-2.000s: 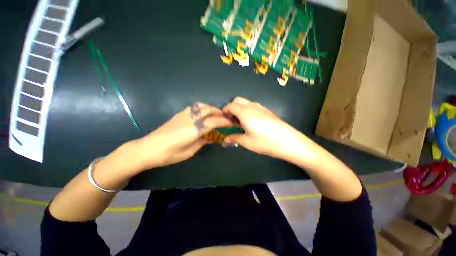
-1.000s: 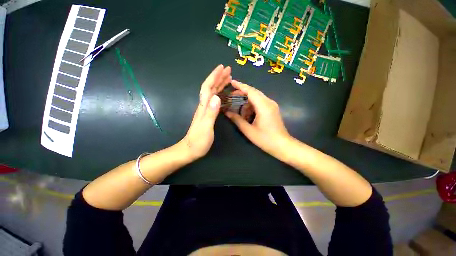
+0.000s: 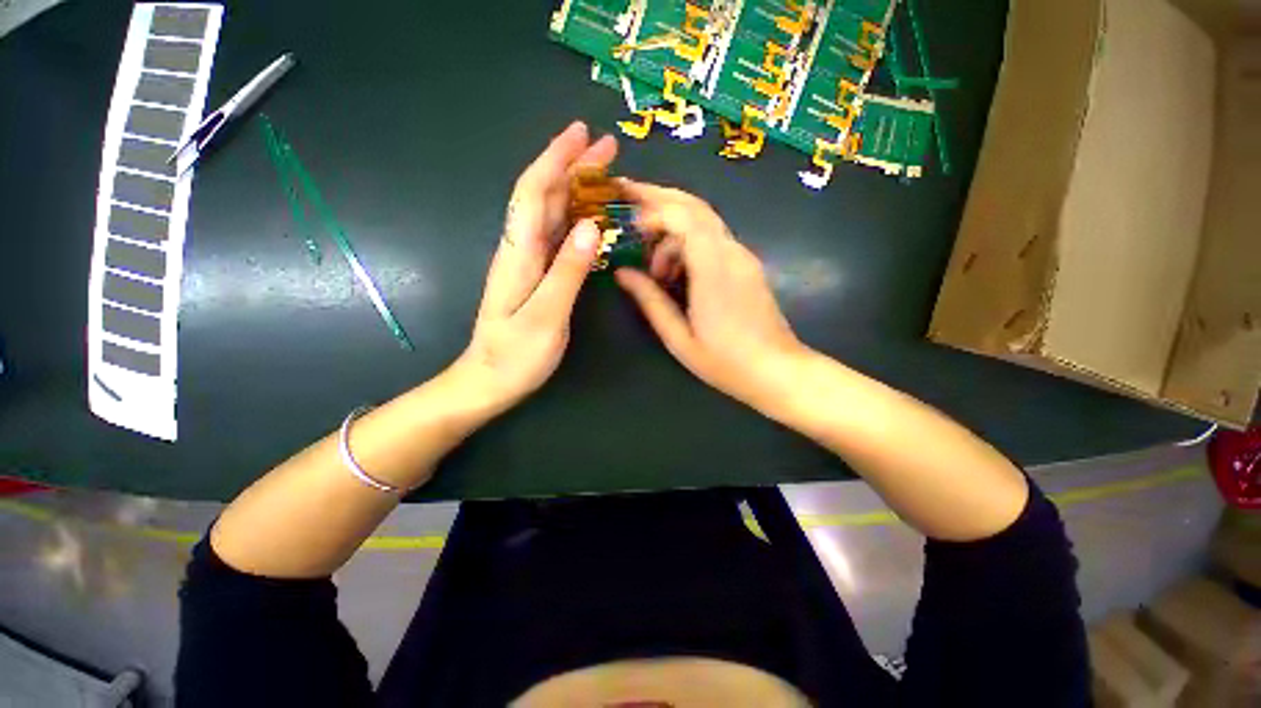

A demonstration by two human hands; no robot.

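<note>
A thick stack of separated boards (image 3: 625, 246) is held between my hands, a little in front of the table's middle. Its orange flex tails face up and to the left, and green board edges show on the right. My left hand (image 3: 537, 270) is bare and holds the stack's left side, thumb against the tails. My right hand (image 3: 712, 277) is bare, with curled fingers at the stack's right side. The fingers hide part of the stack. The pile of panels (image 3: 768, 69), green with orange and white tails, lies at the table's far side.
An open cardboard box (image 3: 1106, 208) stands at the right. A white label sheet with grey rectangles (image 3: 152, 208) lies at the left, with silver tweezers (image 3: 238, 108) over its edge. Thin green waste rails (image 3: 339, 242) lie beside it. The near table edge curves before my body.
The stack has turned so its orange tails show. My hands have moved slightly away from my body and left. Two seconds ago both hands were lower, closed over the boards. The view has shifted.
</note>
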